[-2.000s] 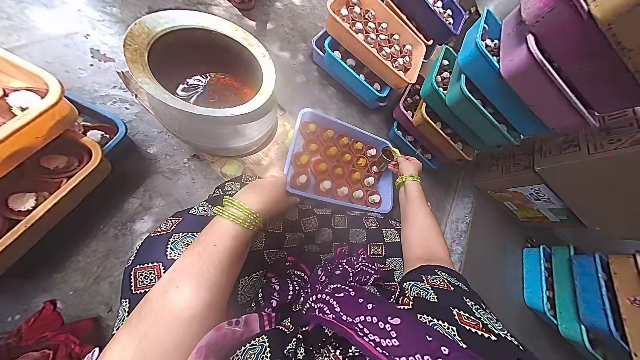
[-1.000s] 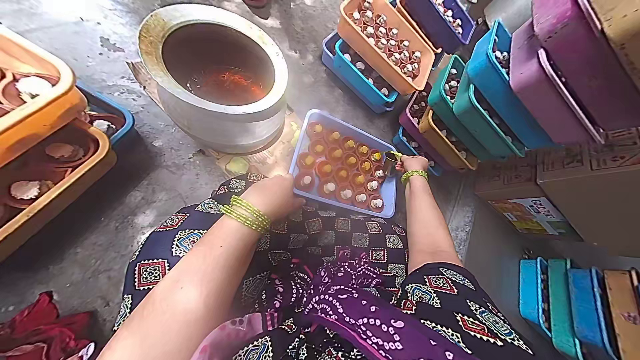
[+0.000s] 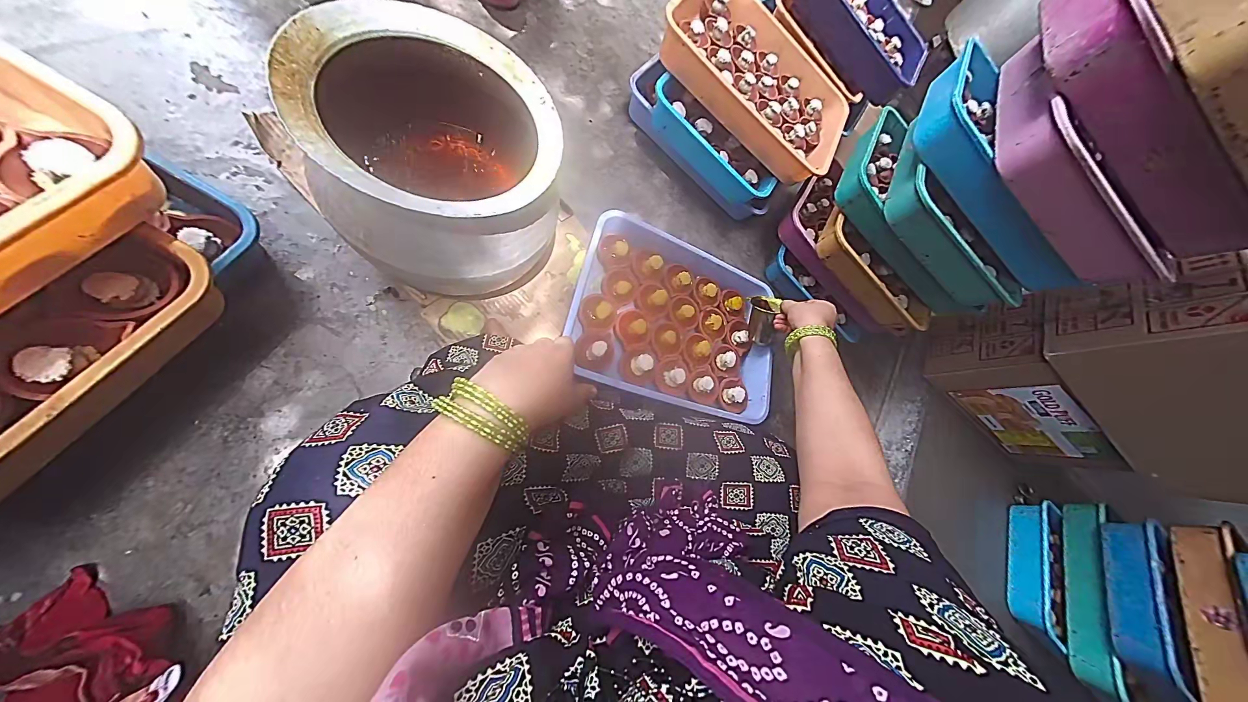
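A light-blue plastic tray (image 3: pixel 767 390) sits over my lap, tilted, filled with rows of small clay cups. Many cups (image 3: pixel 636 325) hold yellow-topped wicks or tufts; those in the nearest row (image 3: pixel 674 375) and at the right have white tops. My left hand (image 3: pixel 546 380) grips the tray's left corner. At the tray's right edge my right hand (image 3: pixel 807 314) holds the yellow-green handle of a small metal ladle (image 3: pixel 762 322), its dark cup beside the right-hand cups. A large metal pot (image 3: pixel 458 239) with reddish-orange liquid inside stands beyond the tray, to the left.
Stacked orange trays (image 3: pixel 117 390) with larger clay cups stand at the left, a blue one (image 3: pixel 239 239) behind them. Filled coloured trays (image 3: pixel 673 58) and stacks (image 3: pixel 1048 156) line the right, near cardboard boxes (image 3: pixel 1150 380). Red cloth (image 3: pixel 88 624) lies on the floor at lower left.
More cups show yellow tops than two seconds ago, including ones toward the near rows. My right hand with the ladle has shifted slightly along the tray's right side; my left hand keeps its hold.
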